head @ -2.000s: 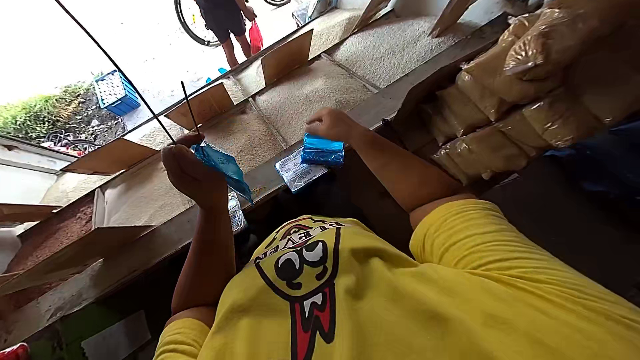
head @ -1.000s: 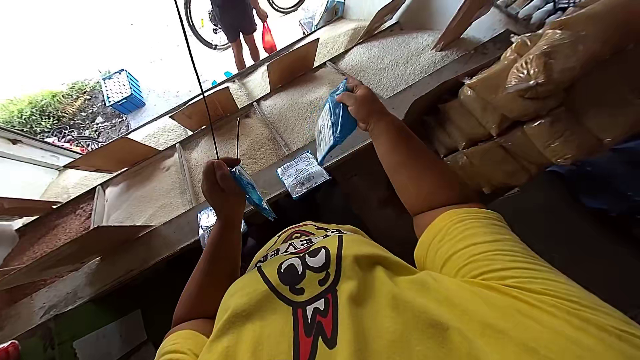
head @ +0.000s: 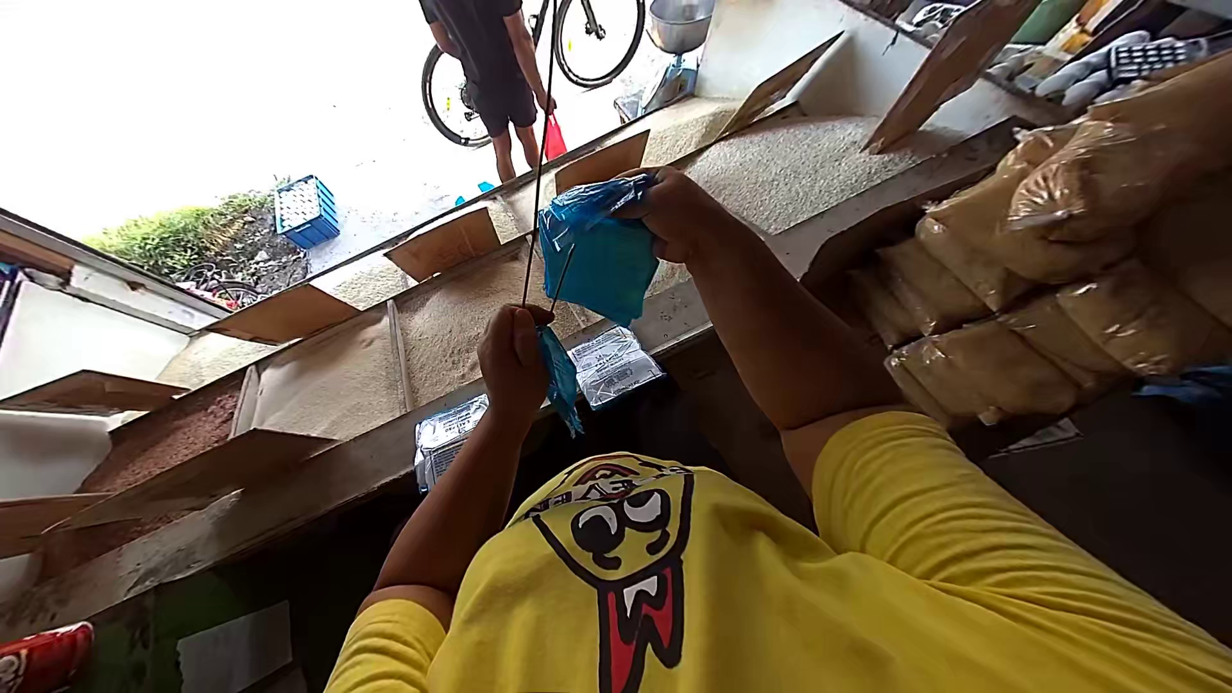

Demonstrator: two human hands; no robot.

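My right hand grips a blue plastic bag by its upper right edge, spread out above the ledge of the grain bins. My left hand is closed around a thin dark cord that runs up out of view. A smaller blue plastic piece hangs beside that hand, and a thin stick or wire end rises from it in front of the bag. Two stacks of packets in silvery printed wrap, one right and one left, lie on the wooden ledge below my hands.
Bins of pale grain stretch across, split by cardboard dividers. Clear bags of brown contents are piled at right. Beyond the bins are a person with a red bag, a bicycle, a blue crate and a metal scale pan.
My right hand has brought the blue bag from beside the ledge's right part leftward, close above my left hand. Two seconds ago it was at the packets, on folded blue plastic.
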